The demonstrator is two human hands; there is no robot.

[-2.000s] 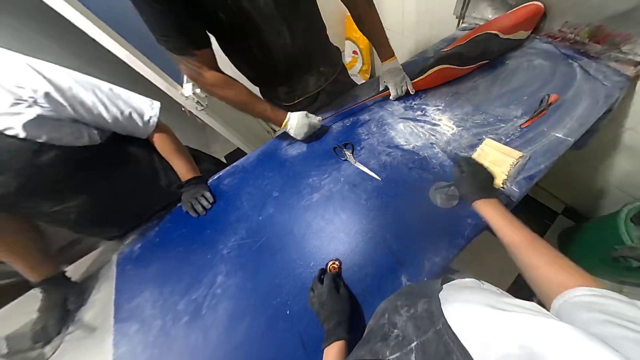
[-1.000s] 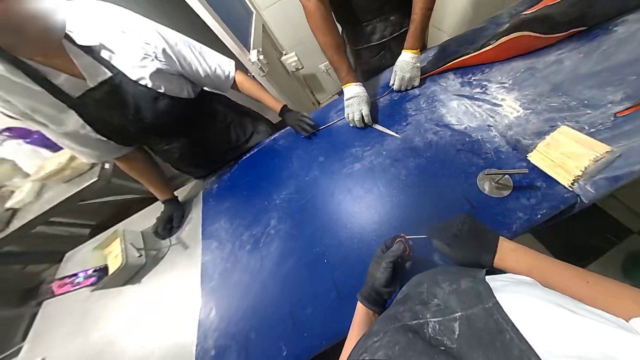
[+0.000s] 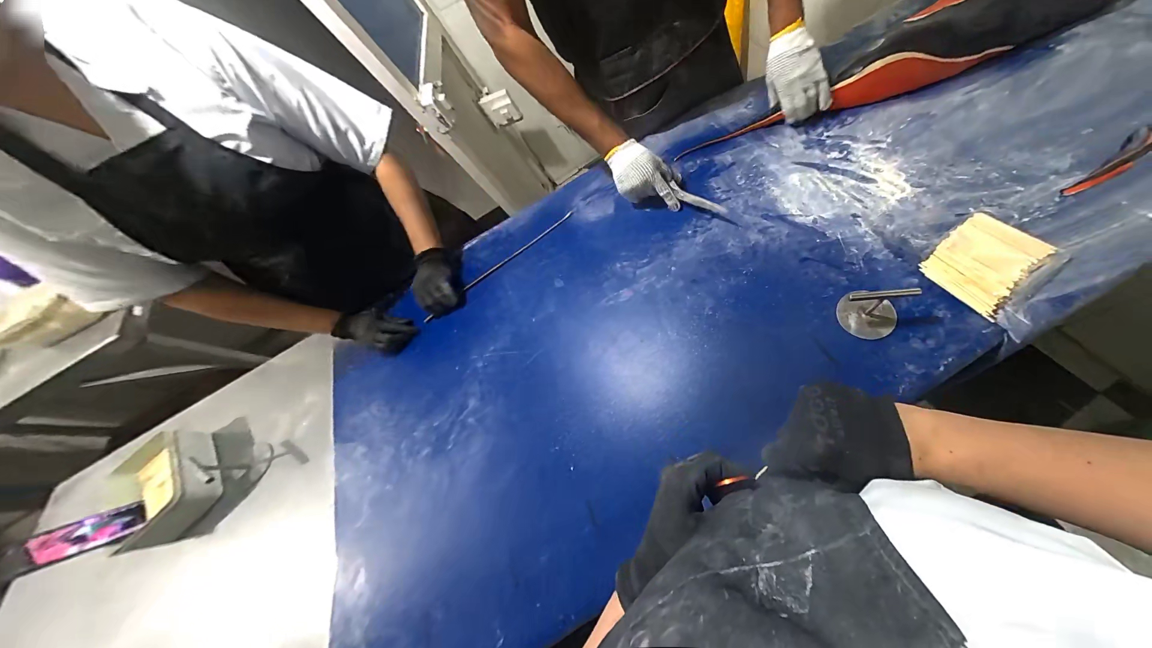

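Note:
At the lower edge of the blue table, close to my apron, my left hand (image 3: 684,508) in a black glove is closed on a small round orange-and-dark candy piece (image 3: 733,481). A thin stick (image 3: 761,472) shows between it and my right hand (image 3: 832,436), also black-gloved, whose fingertips seem to hold the stick but are partly hidden. Above my right hand stands a round metal disc with a handle (image 3: 867,315). To its right lies a bundle of pale wooden sticks (image 3: 988,263).
Across the table (image 3: 540,387), a co-worker's white-gloved hand (image 3: 641,173) touches scissors (image 3: 702,202); the other rests by a large black-and-red candy mass (image 3: 900,76). A second co-worker's black-gloved hands (image 3: 438,283) handle a thin dark strand (image 3: 517,252). A metal container (image 3: 180,481) stands left.
My hands have drawn together, close to my apron. The co-worker at left now has both hands at the strand, which is apart from the large mass. The white-gloved hand has come onto the scissors.

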